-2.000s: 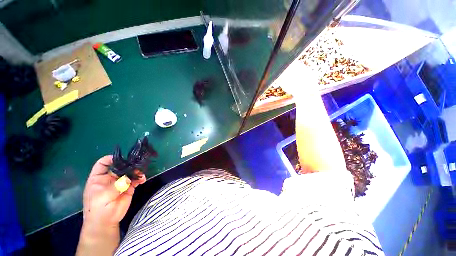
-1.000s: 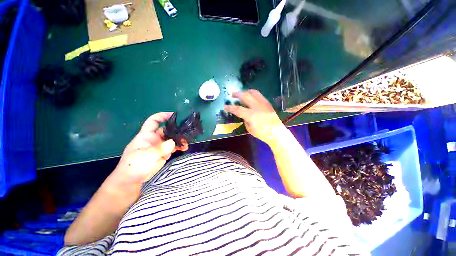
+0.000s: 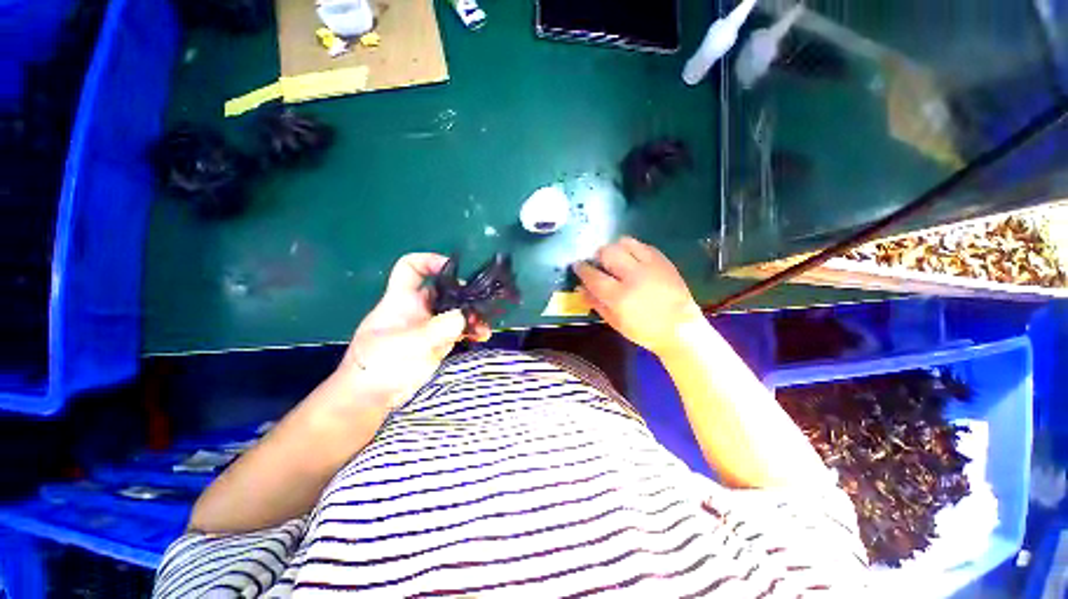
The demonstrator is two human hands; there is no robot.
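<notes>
My left hand point(image 3: 410, 328) holds a dark spiky feather cluster point(image 3: 478, 287) by its base above the near table edge. My right hand point(image 3: 636, 293) is low over the table just to the right, fingers bent down at a few small dark pieces point(image 3: 574, 279) beside a yellow tape strip point(image 3: 567, 304). The fingertips partly hide these pieces, so I cannot tell if one is gripped. The white glue bottle point(image 3: 543, 210) stands between and beyond the hands. A spare dark clump point(image 3: 656, 165) lies to its right.
Finished clusters point(image 3: 202, 171) sit at left by a deep blue crate point(image 3: 96, 199). A cardboard square point(image 3: 410, 45), phone point(image 3: 609, 21) and slim nozzle bottle point(image 3: 717, 42) lie at the back. A clear panel point(image 3: 820, 152) stands at right. A light blue crate point(image 3: 1010, 433) holds dark pieces below.
My right hand has come from over the right crate to the table by the yellow tape. My left hand still holds the cluster. The camera view has shifted, so the table things appear higher.
</notes>
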